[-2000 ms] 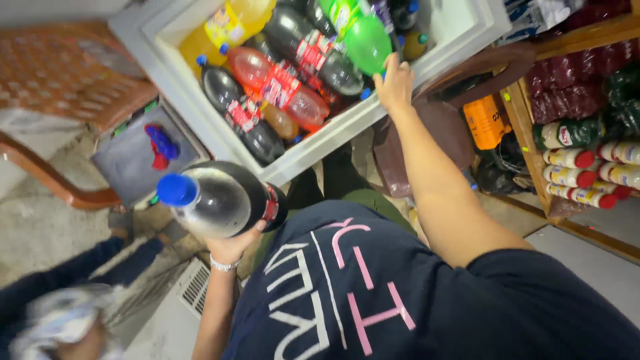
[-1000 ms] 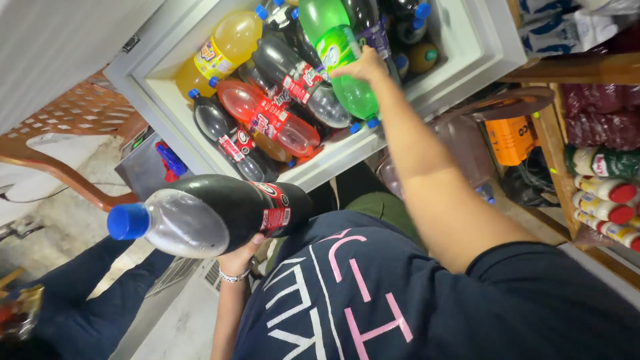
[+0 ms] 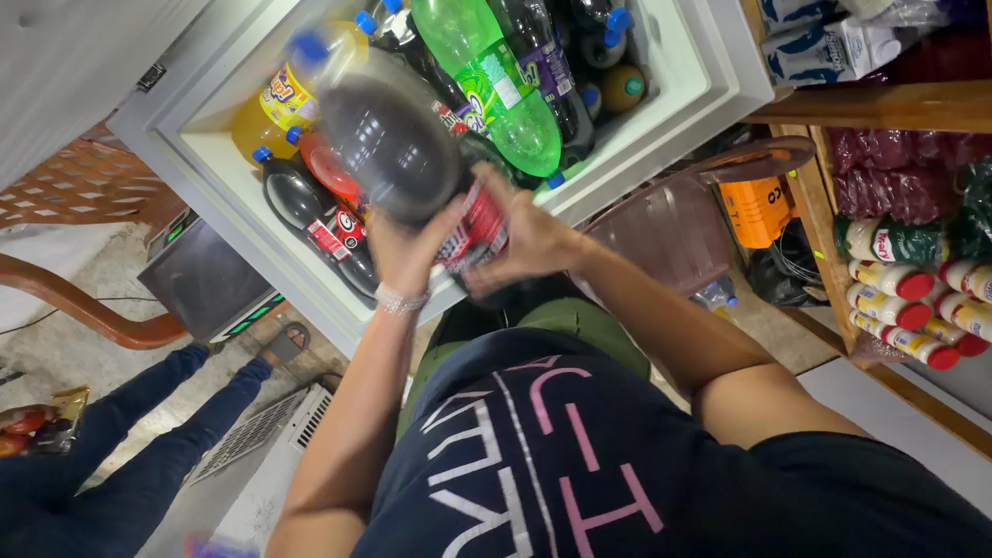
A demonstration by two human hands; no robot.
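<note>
Both my hands grip one large plastic bottle of dark soda (image 3: 387,139), blurred, with a blue cap and a red label, held tilted over the open chest freezer (image 3: 666,155). My left hand (image 3: 411,248), with a bracelet at the wrist, is on its left side near the label. My right hand (image 3: 527,232) holds the label end from the right. Under and beside it lie a yellow soda bottle (image 3: 271,116), a red soda bottle (image 3: 329,167), a dark soda bottle (image 3: 298,198), a green soda bottle (image 3: 496,93) and several more dark bottles.
A brown plastic chair (image 3: 666,232) and an orange case (image 3: 756,209) are at the right, beside wooden shelves (image 3: 876,105) with jars (image 3: 891,279). At the left are a woven chair (image 3: 85,186), a scale (image 3: 217,271) and another person's legs (image 3: 178,442).
The dark soda bottle has moved up and right, over the freezer. My right hand has let go of the green bottle and is now on the dark one.
</note>
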